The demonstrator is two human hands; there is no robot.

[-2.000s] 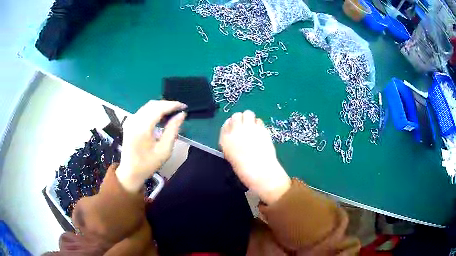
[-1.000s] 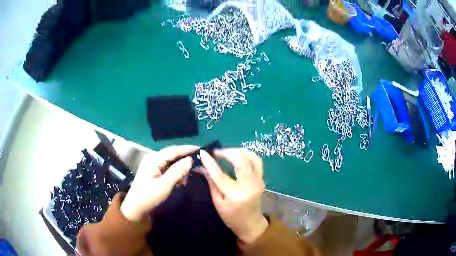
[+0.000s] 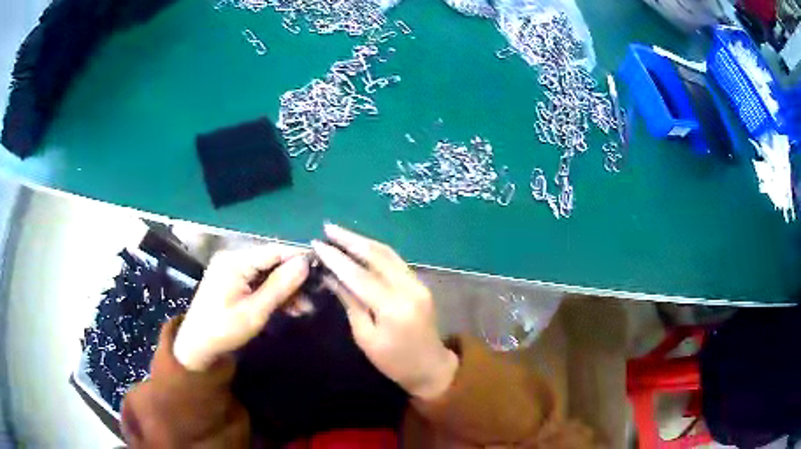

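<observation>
My left hand (image 3: 239, 302) and my right hand (image 3: 383, 314) meet over my lap, just below the table edge. A small dark strap piece (image 3: 314, 279) is pinched between their fingertips, mostly hidden; any metal on it is too blurred to tell. A black stack of strap pieces (image 3: 243, 161) lies on the green table. Silver wire hooks (image 3: 321, 109) are piled to its right. A separate pile of small silver fittings (image 3: 450, 174) lies nearer the table edge.
More hooks spill from a clear bag (image 3: 571, 35). A blue tray (image 3: 657, 90) and blue basket (image 3: 745, 81) are at the right. A bin of finished straps (image 3: 132, 324) is low left. A red stool (image 3: 665, 375) and a clear bag (image 3: 511, 317) are below the table.
My hands came from apart near the stack and fittings to together over my lap, where they still hold the strap piece. The view has shifted, so the table items sit higher and further left.
</observation>
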